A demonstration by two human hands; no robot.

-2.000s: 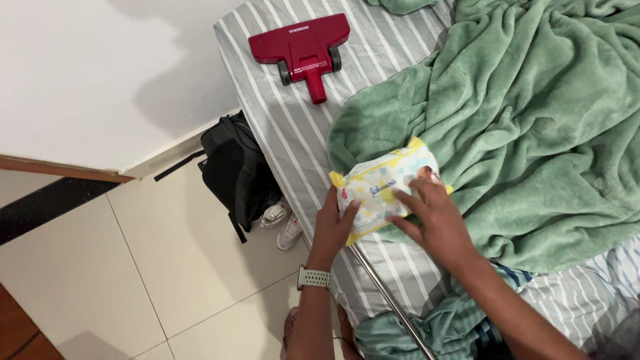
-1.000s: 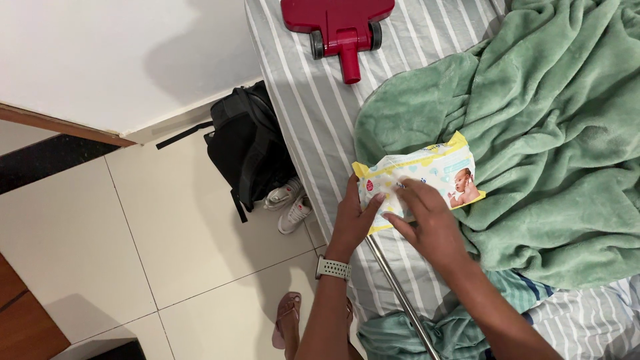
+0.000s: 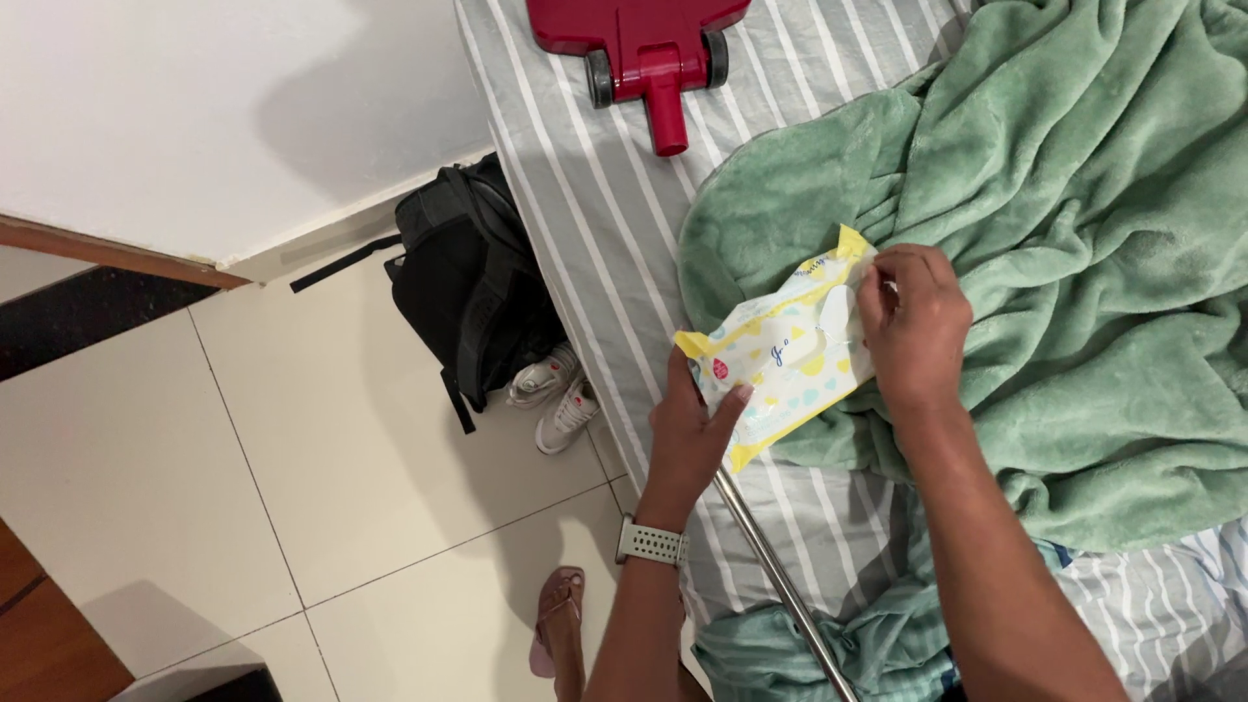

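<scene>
A white and yellow soft pack of wet wipes (image 3: 795, 366) is held tilted above the bed. My left hand (image 3: 694, 419), with a watch on the wrist, grips its left end, thumb on top. The fingers of my right hand (image 3: 915, 317) pinch at its right part, where a white flap (image 3: 837, 317) stands partly lifted from the pack. Whether the fingertips hold the flap's edge or the wrapper is hidden. Beneath my left hand a metal tube (image 3: 780, 575) runs down the bed.
A red vacuum cleaner floor head (image 3: 655, 58) lies on the striped bed sheet (image 3: 556, 166). A green fleece blanket (image 3: 1072, 253) covers the bed's right side. On the tiled floor beside the bed are a black backpack (image 3: 458, 283), white sneakers (image 3: 565, 414) and a foot in a sandal (image 3: 561, 614).
My right hand has moved from the middle of the pack to its right end. The flap now shows partly lifted.
</scene>
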